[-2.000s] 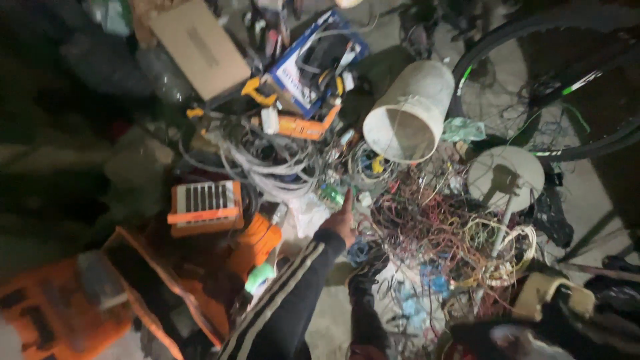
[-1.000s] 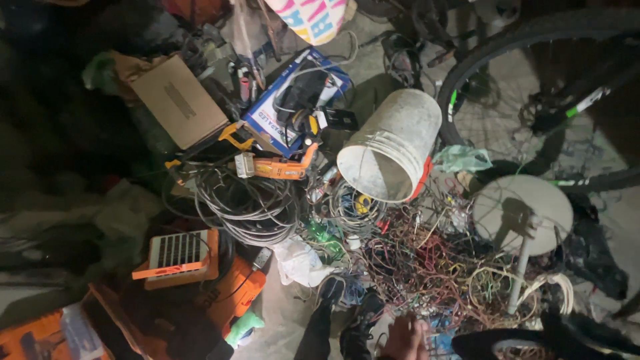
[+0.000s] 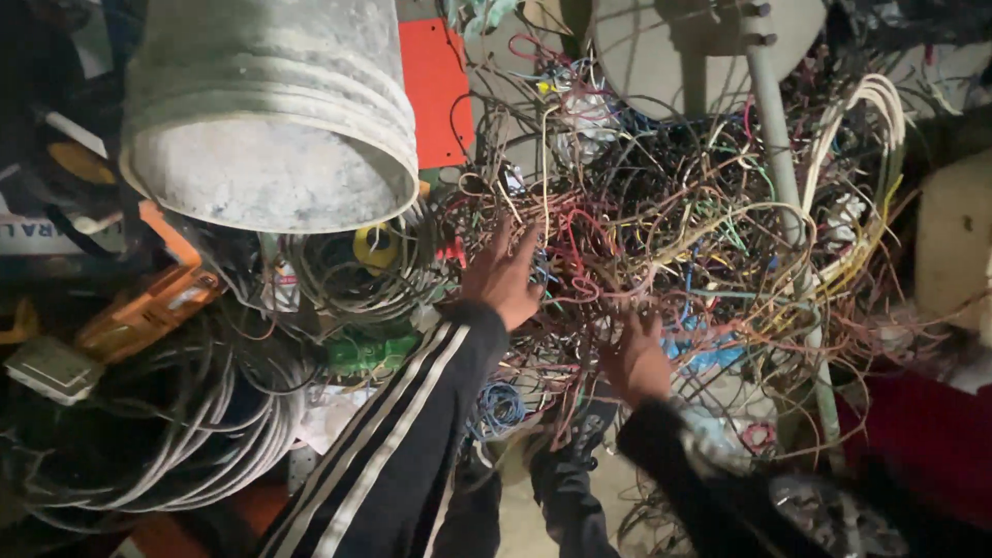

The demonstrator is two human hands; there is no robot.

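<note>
A large tangle of loose wires [image 3: 612, 232] in red, brown, yellow and other colours spreads over the floor. My left hand [image 3: 504, 275] lies at its left side, palm down, fingers apart and pointing away from me, with a pale wire just past the fingertips. My right hand [image 3: 637, 356] is at the near edge of the tangle, its fingertips among brown wires; blur hides whether it grips any. A small coil of blue wire [image 3: 500, 408] lies below my left hand. A blue plastic bag [image 3: 705, 345] is right of my right hand.
A white bucket [image 3: 271, 170] lies on its side at upper left, beside a red-orange panel [image 3: 438, 93]. Grey cable coils [image 3: 263, 434] and an orange tool [image 3: 151, 310] lie left. A dish [image 3: 705, 62] on a metal pole [image 3: 775, 147] crosses the tangle's right side. My feet stand close below.
The view has moved much closer to the wires. One second ago only one hand showed, at the bottom edge; now both hands are at the tangle.
</note>
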